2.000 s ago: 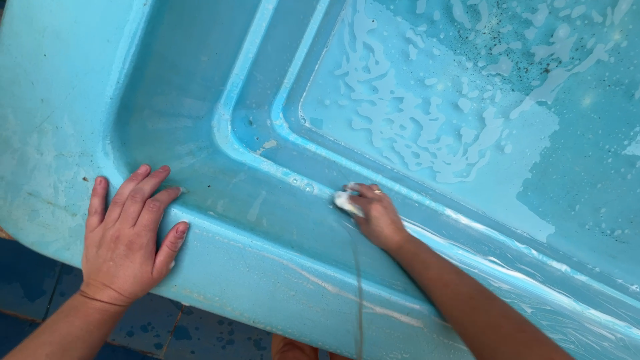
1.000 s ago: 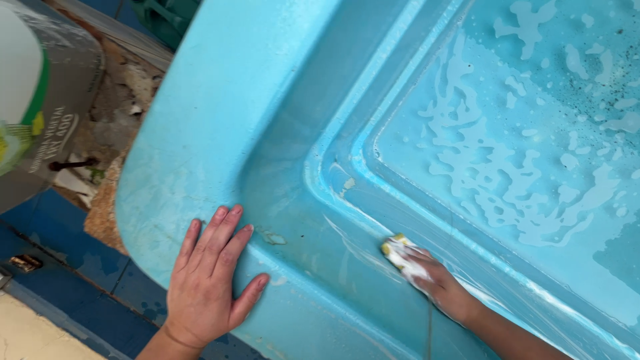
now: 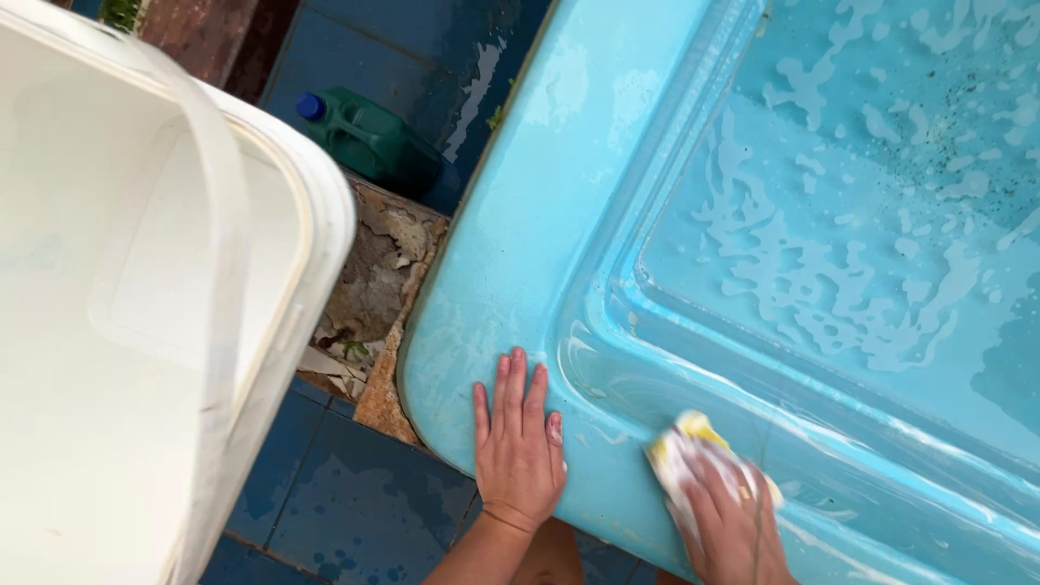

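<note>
My left hand [image 3: 520,447] lies flat, with fingers apart, on the outer rim near the rounded corner of a light blue plastic basin [image 3: 504,276]. To its right, my right hand [image 3: 727,508] presses a foamy yellow sponge [image 3: 695,431] against the basin's rim beside the stepped inner edge. White suds cover the sponge and parts of those fingers. Streaks of foam run along the steps. Shallow water and dark specks lie on the basin floor [image 3: 837,244].
A large white plastic bucket [image 3: 325,211] with a handle fills the left side. Behind it a green jug with a blue cap [image 3: 366,134] lies on wet blue tiles [image 3: 341,487]. Broken masonry [image 3: 374,268] borders the basin's corner.
The view has shifted left, bringing the bucket's inside and the green jug into sight. My right hand has moved with the sponge from the inner steps to the outer rim, closer to my left hand.
</note>
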